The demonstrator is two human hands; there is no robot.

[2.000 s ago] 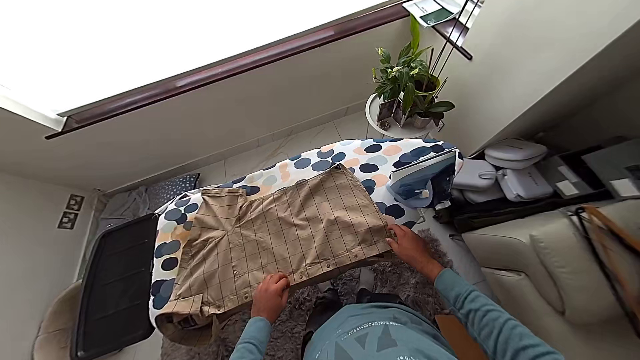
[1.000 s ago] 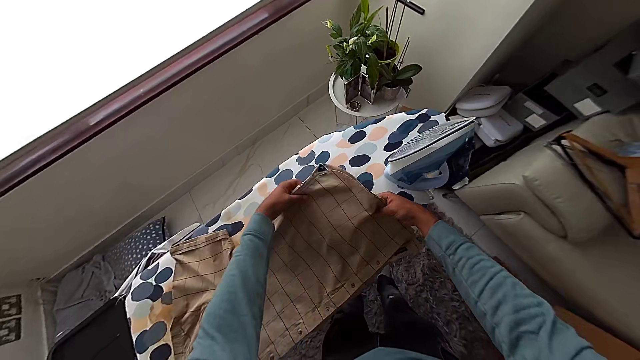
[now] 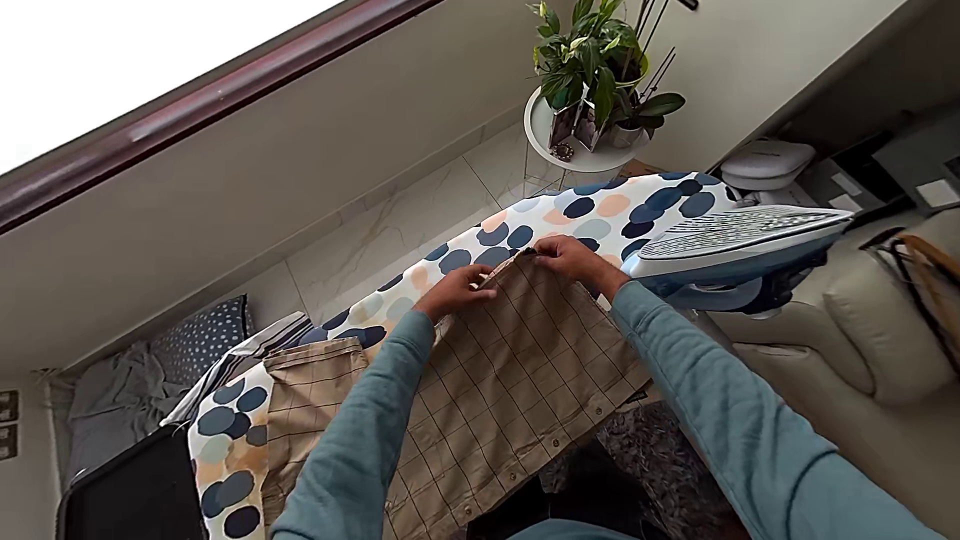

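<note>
A brown checked garment (image 3: 517,360) with a row of buttons along its lower edge lies over the ironing board (image 3: 600,217), whose cover has coloured dots. My left hand (image 3: 457,291) pinches the garment's far edge. Close by on the right, my right hand (image 3: 570,259) grips the same edge near its corner. A blue and white steam iron (image 3: 739,251) rests at the board's right end, its soleplate turned up and away from the cloth.
Beyond the board stands a round white side table (image 3: 536,127) with potted plants (image 3: 592,60). A cream sofa (image 3: 847,360) is at right, a black tray-like object (image 3: 135,495) at lower left. A dotted cushion (image 3: 202,337) and grey cloth (image 3: 120,397) lie behind it.
Both hands have left the garment's near edge and right side and now hold its far edge. In the last second they came closer together along it. The view has moved nearer.
</note>
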